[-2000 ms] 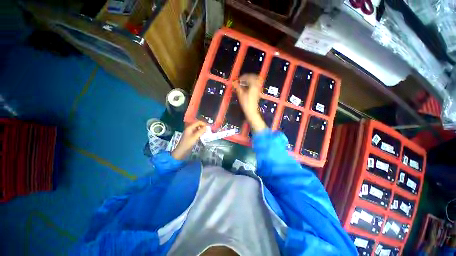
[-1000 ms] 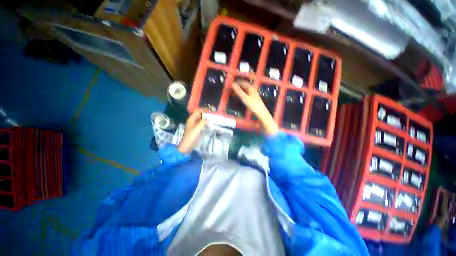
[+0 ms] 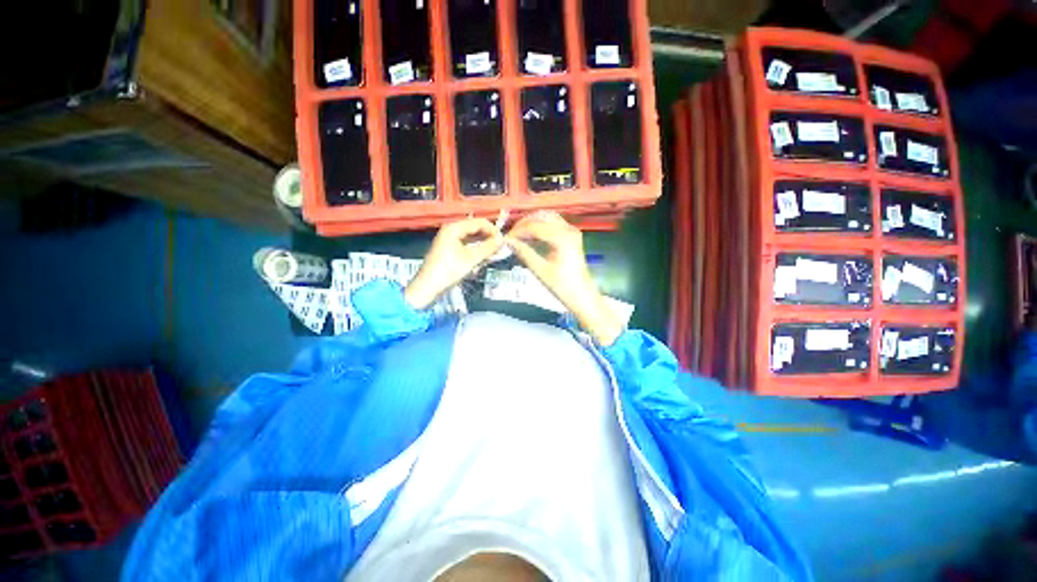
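Note:
My left hand [image 3: 456, 252] and my right hand [image 3: 550, 252] meet at the fingertips just in front of the tray's near edge. A small white strip [image 3: 502, 223] is pinched between them, held by my left fingertips; my right fingertips touch it or are very close. The orange-red tray [image 3: 478, 210] holds black units [image 3: 478, 141] in two rows. Units in the far row carry small white labels [image 3: 478, 63] at their near ends; the near row shows no such squares. White printed label sheets [image 3: 381, 271] lie on the bench, partly under my hands.
A labelled tray stack [image 3: 745, 216] stands at the right. Another red tray stack [image 3: 108, 443] is at lower left. A label roll [image 3: 276, 266] and a pale ring-like roll [image 3: 288, 186] lie left, near the wooden cabinet [image 3: 193, 125].
My right hand has left the tray and come to my left hand. The white strip between them now looks smaller. The view has shifted, so the tray appears higher.

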